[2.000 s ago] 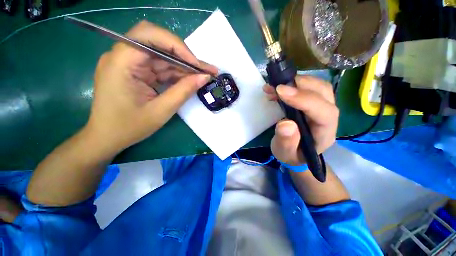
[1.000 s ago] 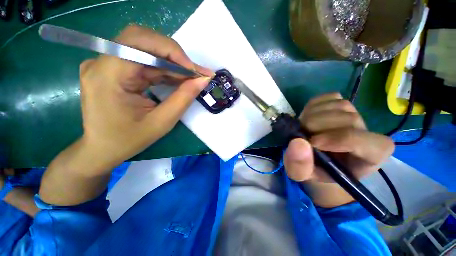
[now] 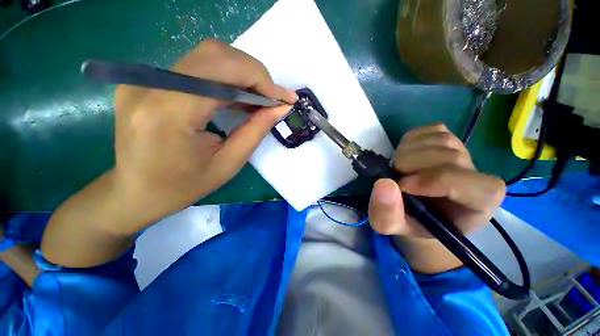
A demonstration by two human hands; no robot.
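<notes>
A black rounded housing with a circuit board (image 3: 298,121) lies on a white work pad (image 3: 342,79), with white and green patches inside. My left hand (image 3: 191,118) holds silver-grey tweezers (image 3: 177,81) between thumb and fingers, their pointed end at the housing's upper left part. My left fingertips touch or nearly touch its edge. My right hand (image 3: 434,187) grips the black handle of the soldering iron (image 3: 457,243). The iron's silver barrel reaches up-left, its tip at the board's upper right part. The exact contact point is too small to tell.
A brown tip-cleaning pot (image 3: 427,46) with silvery shavings stands at the upper right. A yellow tray (image 3: 524,131) with black parts lies beyond it. Cords run at the right. Small silvery bits lie on the green mat (image 3: 59,151). Another person's arm (image 3: 21,264) shows at the lower left.
The iron, first held upright right of the housing, has swung down-left so its tip is at the board. My left hand still holds the tweezers there. The pot appears farther right.
</notes>
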